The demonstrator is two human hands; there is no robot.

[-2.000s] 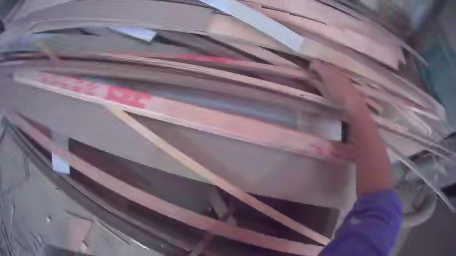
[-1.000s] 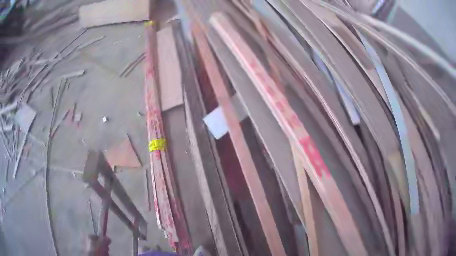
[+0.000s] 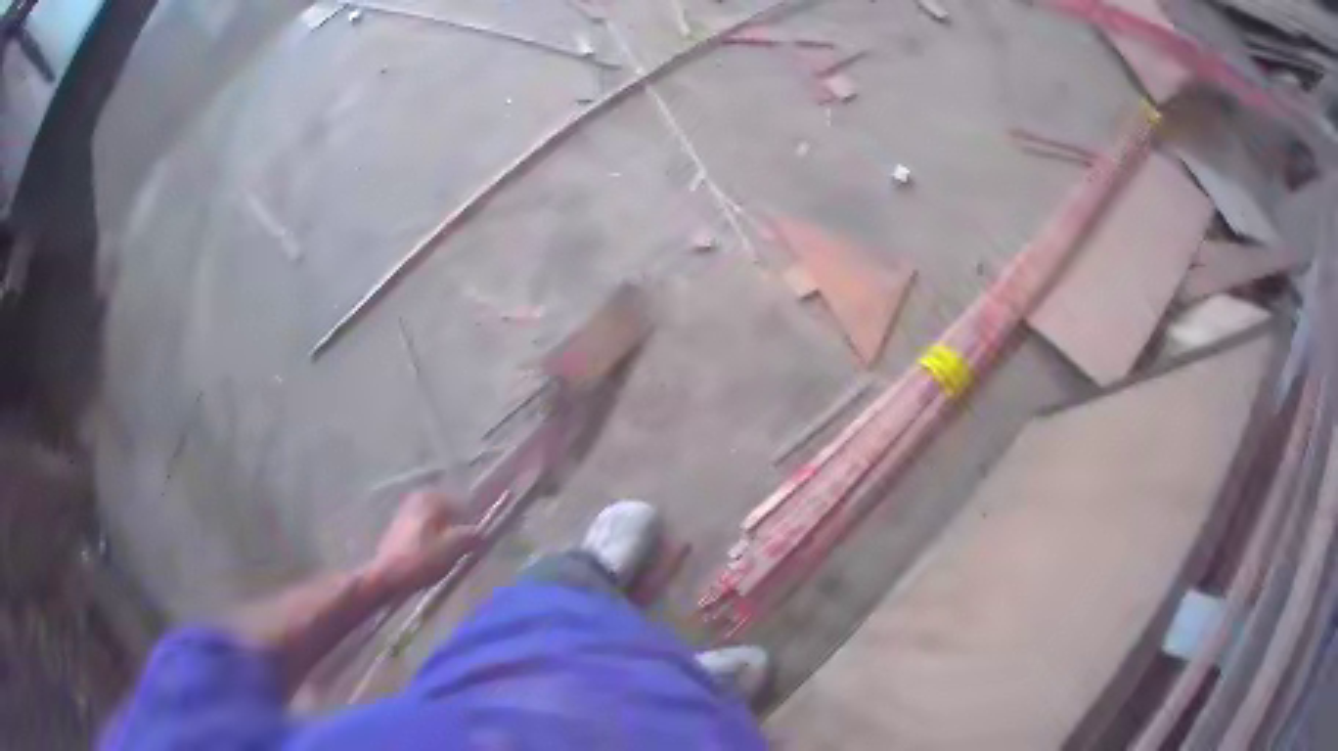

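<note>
My left hand [image 3: 426,540] is at the lower left, closed around a blurred brown wooden frame [image 3: 550,426]. The frame slants from a flat block-like end near the middle down to the lower left. My sleeve hides part of its lower end. My right hand is not in view. A long reddish bundle of strips [image 3: 880,448] lies on the floor right of my shoes, with a bright yellow tie [image 3: 947,370] round it and another spot of yellow near its far end.
Concrete floor [image 3: 440,162] carries a long thin strip [image 3: 499,184], slivers and a triangular reddish offcut [image 3: 848,286]. Tan panels [image 3: 1130,272] and a larger panel [image 3: 1027,543] lie right of the bundle. Long strips [image 3: 1262,572] run along the right edge. My shoes [image 3: 624,536] are at bottom centre.
The view has swung left from the strip pile to the floor. The right arm seen over the pile earlier is out of view. My left hand and the frame now show more fully.
</note>
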